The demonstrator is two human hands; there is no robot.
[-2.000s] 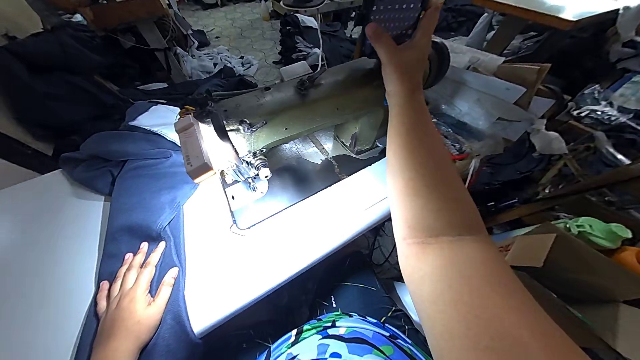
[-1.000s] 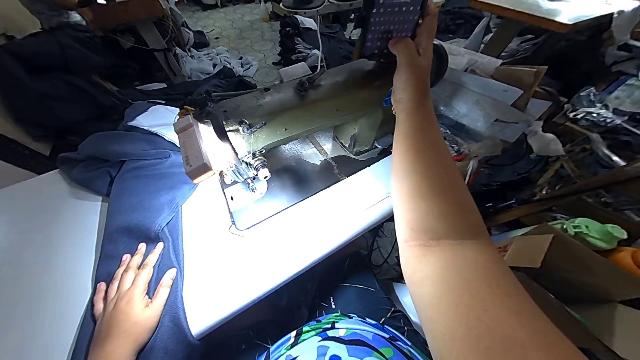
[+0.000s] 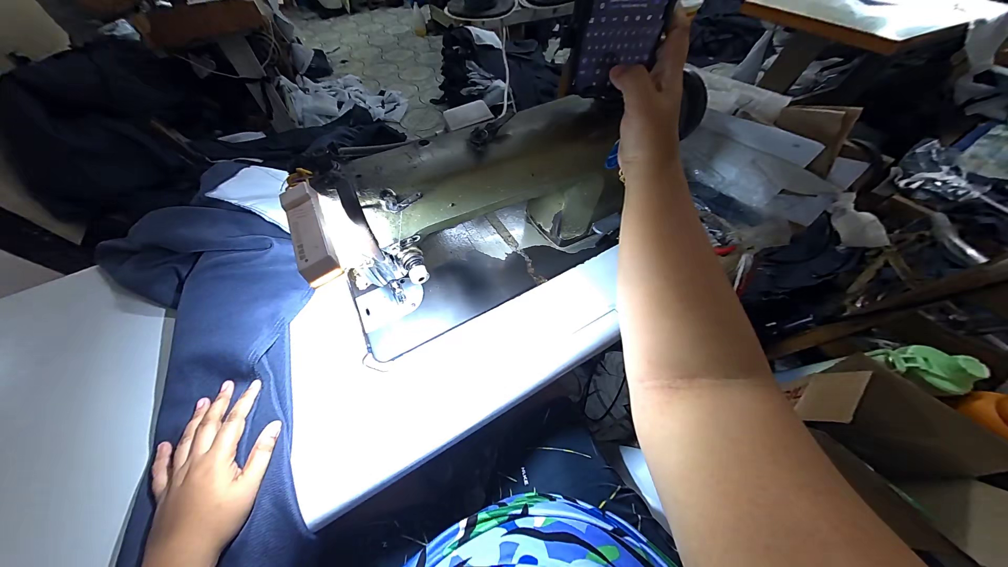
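Note:
My left hand [image 3: 209,465] lies flat, fingers slightly spread, on a navy blue fabric garment [image 3: 228,291] at the left of the sewing table. My right arm reaches up and away, and my right hand [image 3: 650,102] grips a smartphone [image 3: 620,43] whose lit screen shows a keypad. The phone is above the right end of a green industrial sewing machine [image 3: 504,165]. A lamp block [image 3: 309,235] on the machine's head lights the needle area [image 3: 402,293] brightly. No fabric shows under the needle.
The white tabletop [image 3: 472,378] runs along the machine's near side. Open cardboard boxes [image 3: 890,417] and a green plastic bag [image 3: 937,368] are at the lower right. Cloth scraps [image 3: 339,98] lie on the tiled floor behind. Another table [image 3: 866,20] stands at the top right.
Between two seconds and one second ago, my right hand with the phone shifts slightly to the right and lower, showing more of the screen. My left hand stays on the garment.

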